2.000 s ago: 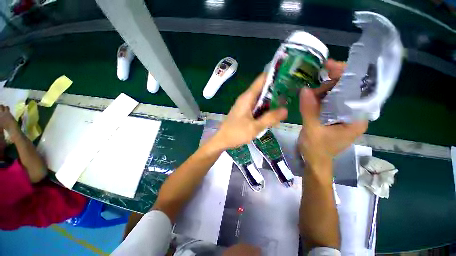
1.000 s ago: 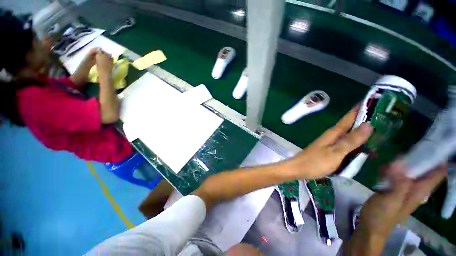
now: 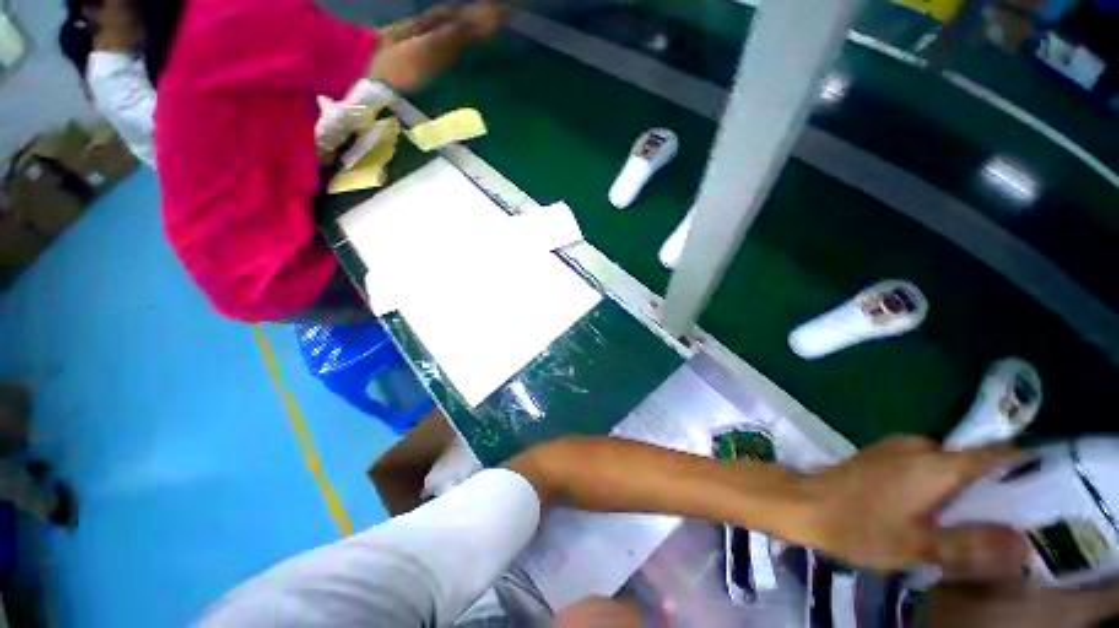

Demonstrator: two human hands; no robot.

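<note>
My left hand (image 3: 877,503) reaches to the right and grips a white housing (image 3: 969,505) that is cut off by the right edge. A dark window shows on its face and no green board is visible on it. My right hand (image 3: 1031,604), blurred and cut off at the bottom right, is against the housing's lower side. Whether the two halves are fully joined cannot be told. Below my left forearm, an open unit with a green board (image 3: 744,447) lies on grey-white printed sheets (image 3: 601,540), partly covered by the arm. Another open unit beside it is partly hidden.
White closed units (image 3: 861,319) lie on the green belt (image 3: 761,356) beyond the bench. A grey upright (image 3: 763,160) stands at the bench edge. White sheets (image 3: 472,282) and yellow cloths (image 3: 448,129) lie to the left, near a person in a red top (image 3: 239,147). An open cardboard box (image 3: 417,464) is beside my lap.
The view has swung further left. The green board in my left hand no longer shows; the white housing now faces up there. My right hand has come in against it.
</note>
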